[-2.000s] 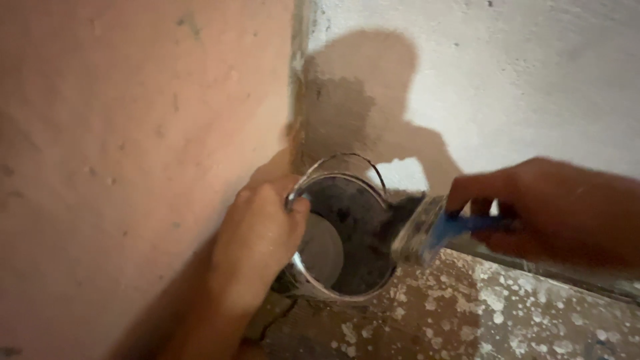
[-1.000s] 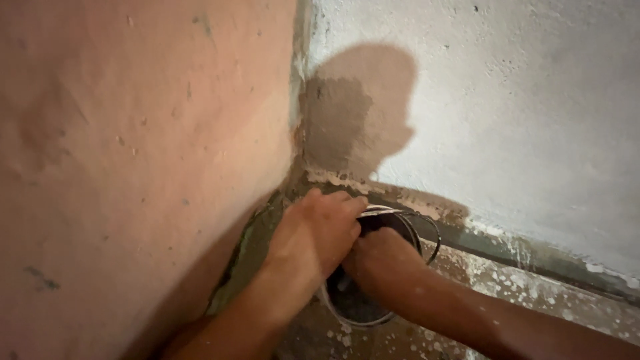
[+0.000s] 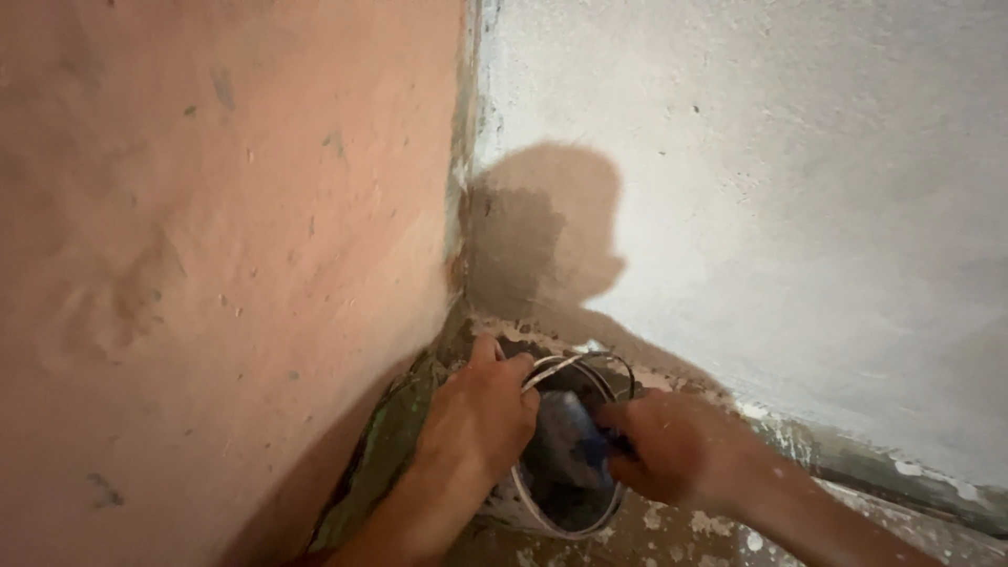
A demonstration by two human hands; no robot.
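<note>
My left hand [image 3: 480,413] grips the rim of a round metal bucket [image 3: 529,516] from the left, the fingers at its upper left edge. The bucket's thin wire handle [image 3: 630,370] lies across the top and arches past the right rim. My right hand [image 3: 669,445] holds a paintbrush [image 3: 587,449] by its blue handle, at the right side of the bucket's mouth. The brush is blurred and its head is inside the bucket. The inside of the bucket is dark, and its contents cannot be made out.
A rough orange wall [image 3: 236,236] on the left meets a whitish wall [image 3: 787,205] in a corner right behind the bucket. Worn, paint-marked skirting [image 3: 866,468] runs along the right wall's foot. The floor [image 3: 669,535] is brown with white paint splashes.
Two seconds ago the brush was beyond the bucket's right rim; one second ago my right hand was down in the bucket's mouth. Now that hand is at its right side, with the brush visible inside.
</note>
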